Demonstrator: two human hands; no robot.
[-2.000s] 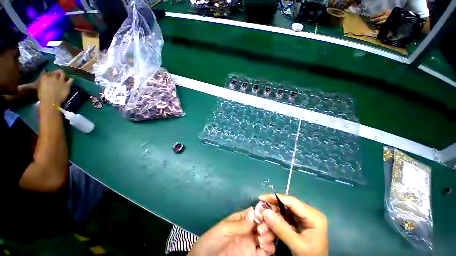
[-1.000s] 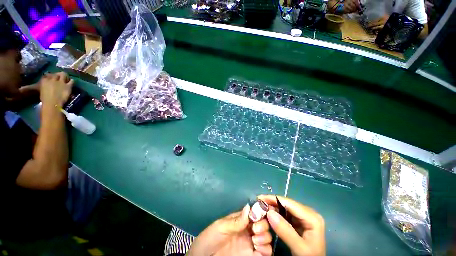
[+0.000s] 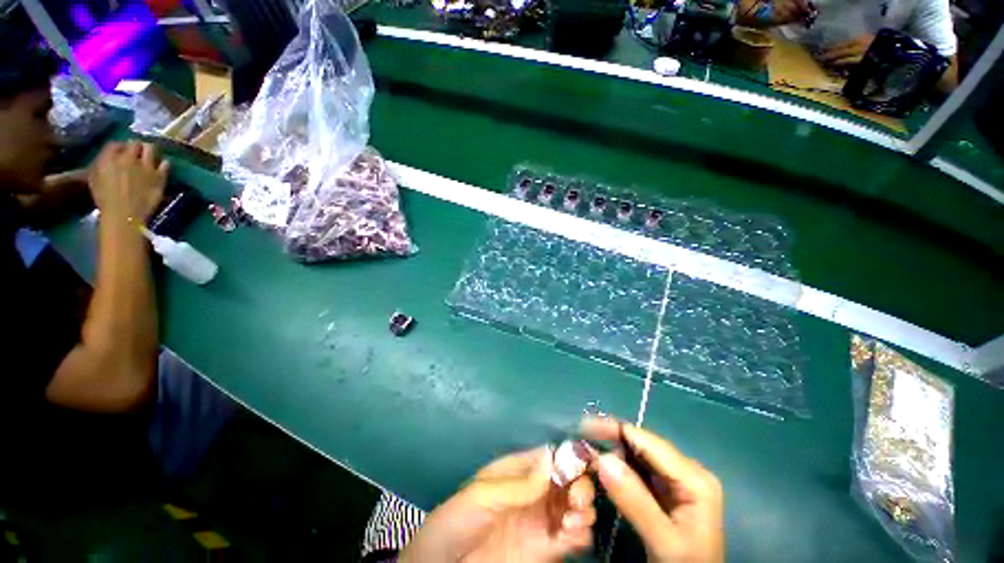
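Note:
My left hand holds a small shiny housing between thumb and fingers near the bottom centre. My right hand is against it on the right and holds a thin dark tool, perhaps tweezers, partly hidden by the fingers and blurred. Tiny pale slivers lie on the green bench just beyond my right fingertips. Another small dark housing lies loose on the bench to the left. A clear blister tray lies beyond my hands, with several dark parts in its far row.
A bag of pinkish-brown metal parts stands left of the tray. A flat bag of gold-coloured parts lies at the right. At the left, a seated person's arm rests near a white dropper bottle. An open carton stands behind.
The view has shifted slightly. The right fingers and dark tool have changed angle at the housing. Both hands remain together, and the tray and bags stay in place on the bench.

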